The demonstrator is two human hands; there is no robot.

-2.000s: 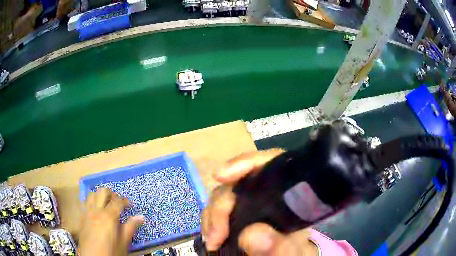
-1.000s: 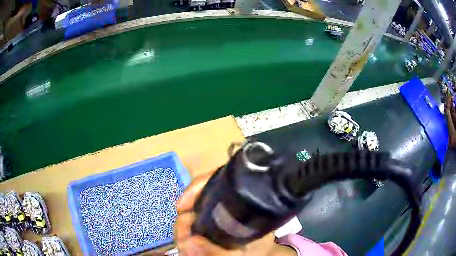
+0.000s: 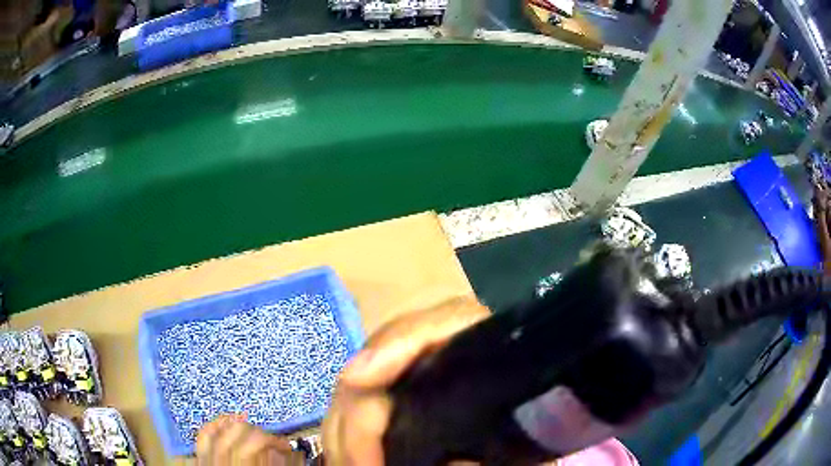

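Note:
A thick black electric screwdriver (image 3: pixel 538 364) with a pale label fills the lower right of the view, tilted, its cable running off to the right. My right hand (image 3: pixel 392 373) is closed around it. My left hand (image 3: pixel 241 443) is at the bottom edge, partly cut off, at the near rim of the screw tray; its fingertips are curled and I cannot tell if they hold a screw. The light-blue screw tray (image 3: pixel 150 382) is full of tiny screws (image 3: pixel 255 364). A bit of a white unit (image 3: pixel 312 446) shows between my hands; the screwdriver's tip is hidden.
White-and-yellow units (image 3: pixel 77 364) stand in rows at left on the cardboard sheet (image 3: pixel 401 264). Beyond is a green conveyor belt (image 3: pixel 319 164). A rusty white pillar (image 3: pixel 638 118) rises at right, with white units (image 3: pixel 627 227) near its base and a blue tray (image 3: pixel 779 209) farther right.
My left hand, over the screws two seconds ago and out of view one second ago, is now at the tray's near edge. The screwdriver's rear end has swung back rightward from its upright tilt.

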